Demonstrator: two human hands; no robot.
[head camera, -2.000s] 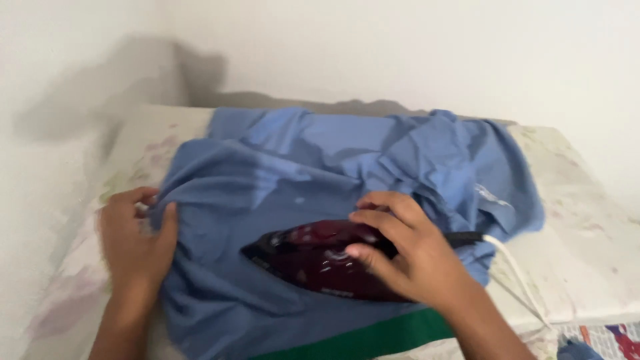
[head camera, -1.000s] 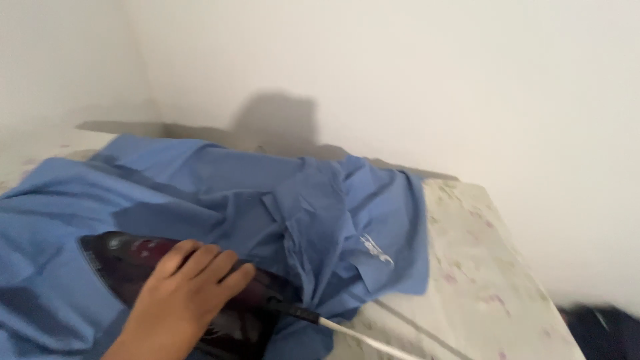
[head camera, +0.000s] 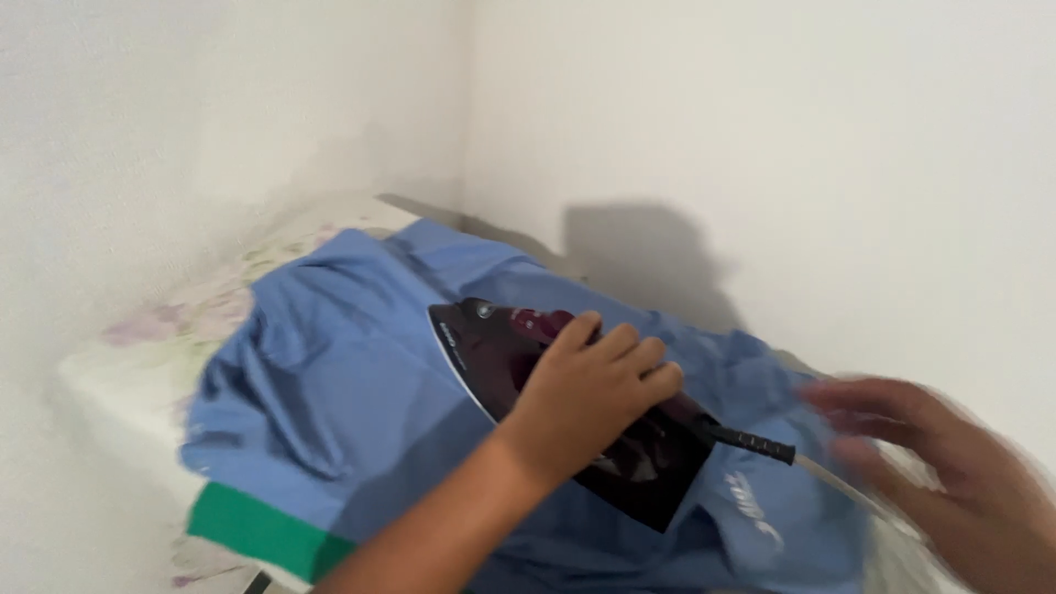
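My left hand (head camera: 590, 388) is closed around the handle of a dark red and black clothes iron (head camera: 483, 359), which lies on a blue garment (head camera: 363, 404) with its tip toward the upper left. The garment is wrinkled at its left side, with a green band (head camera: 256, 524) along the lower left edge and white lettering at the lower right. My right hand (head camera: 949, 462), blurred by motion, is apart from the iron at the right, fingers spread and nothing seen in them. It is near the iron's pale cord (head camera: 850, 491), and contact cannot be told.
The garment lies on a surface with a pale floral cover (head camera: 157, 371). White walls (head camera: 742, 124) meet in a corner just behind it. The iron's cord runs off to the lower right, past my right hand.
Two seconds ago my right hand held the iron and my left lay at the garment's left edge. Now my left hand holds the iron and my right is off it. The view has shifted.
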